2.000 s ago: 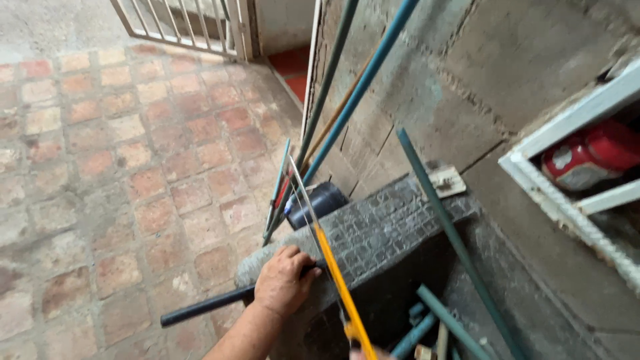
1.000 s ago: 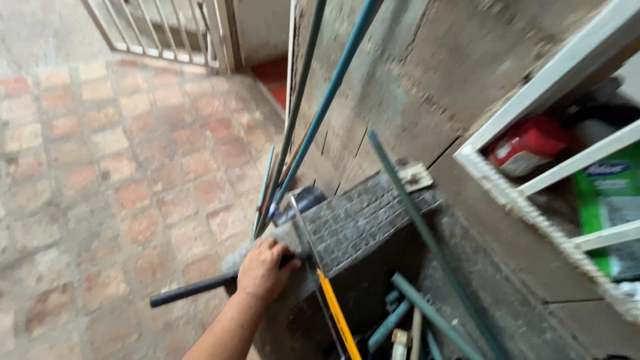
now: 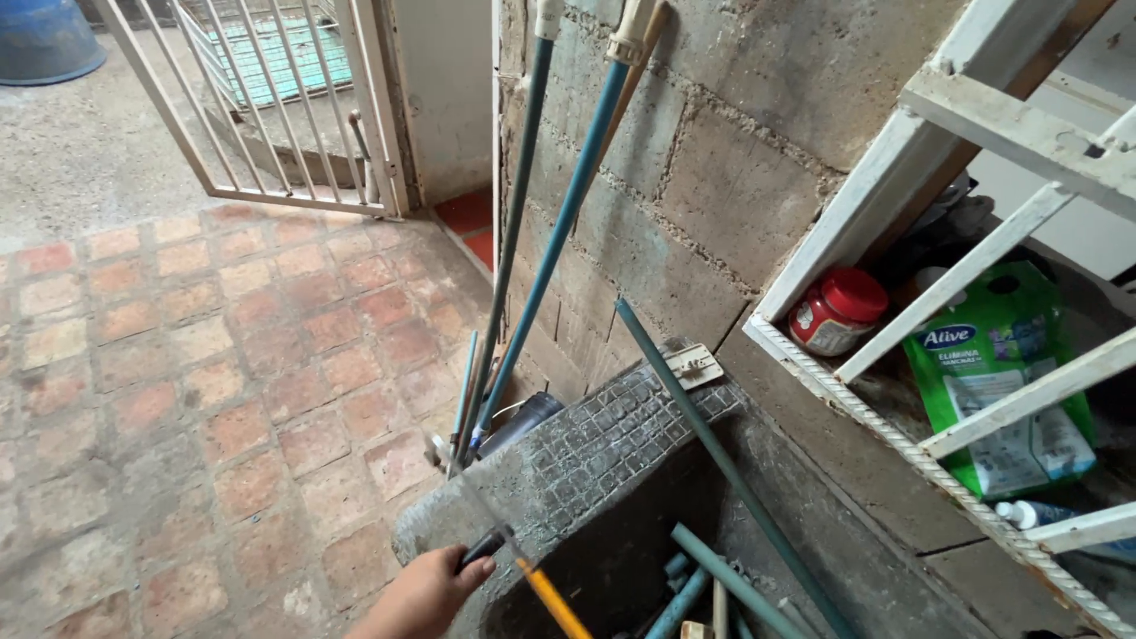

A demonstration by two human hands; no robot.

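Near the bottom centre, my left hand [image 3: 432, 590] grips a black pipe [image 3: 484, 548] at the edge of a concrete washbasin [image 3: 568, 470]. Against the pipe's end lies the thin blade of a hacksaw [image 3: 552, 599] with a yellow frame, which runs out of the bottom of the view. My right hand is not in the picture. A long green pipe [image 3: 710, 435] leans across the basin, over its ribbed scrubbing surface. Several short green pipes [image 3: 728, 572] lie inside the basin.
Long poles [image 3: 572, 209] lean on the block wall left of the basin, beside a dark cylindrical container [image 3: 524, 424]. At right, a white barred window frame [image 3: 799, 364] holds a red-lidded jar [image 3: 839, 311] and a green pouch [image 3: 1003, 382]. A white gate [image 3: 302, 200] stands beyond the brick floor.
The view has shifted strongly, showing more of the window and gate. The left hand still holds the black pipe; the hand on the hacksaw, partly visible two seconds ago, is out of view.
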